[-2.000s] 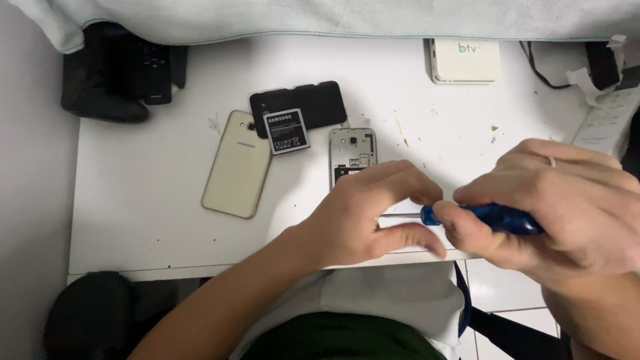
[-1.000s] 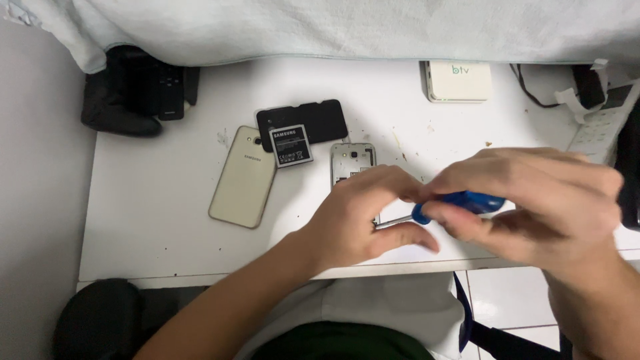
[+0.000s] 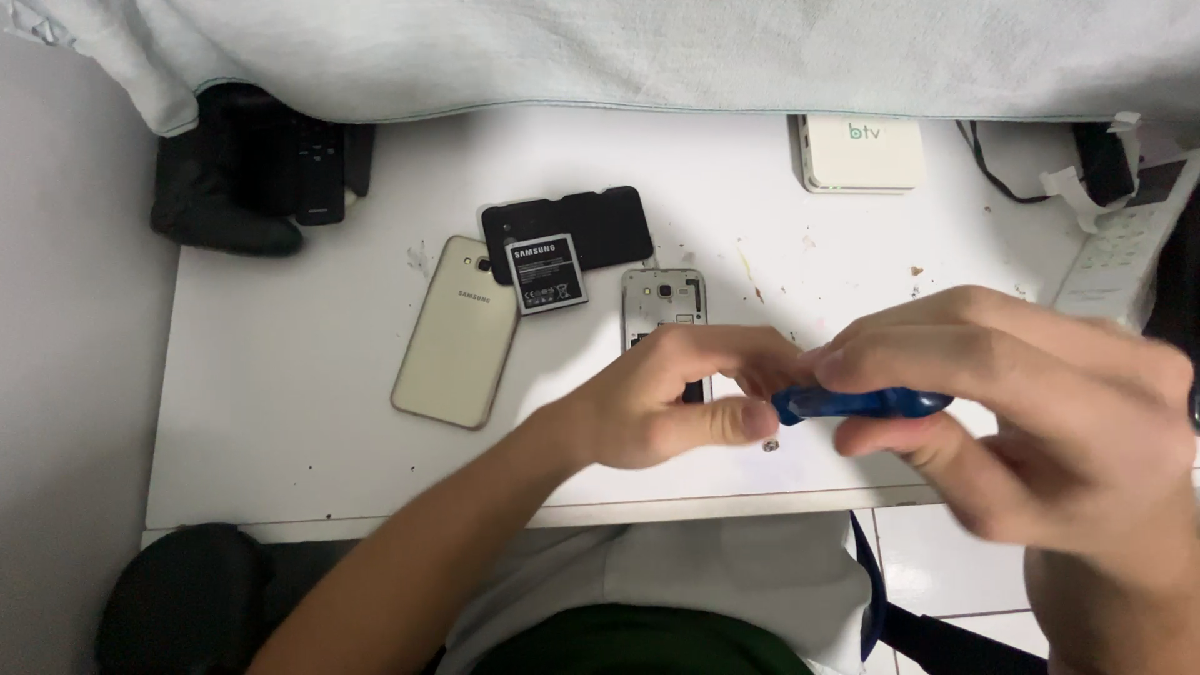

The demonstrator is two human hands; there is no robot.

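Note:
My right hand holds a screwdriver by its translucent blue handle. My left hand curls at the handle's front end, thumb and fingers near it; the shaft is hidden, and whether that hand grips it I cannot tell. Partly under my left hand lies an opened smartphone, its inner frame and camera showing. A small metallic piece lies on the desk below my left thumb. To the left, a Samsung battery rests on a black phone case, beside a gold phone back cover.
A white box device stands at the back of the white desk. A black remote and a dark object sit back left. At the right are a black cable and a white remote. Cloth hangs along the back.
The screwdriver's handle has swung from slanted to nearly level, its front end now close against my left fingers. Its shaft, visible earlier, is hidden now. The small metallic piece now shows on the desk.

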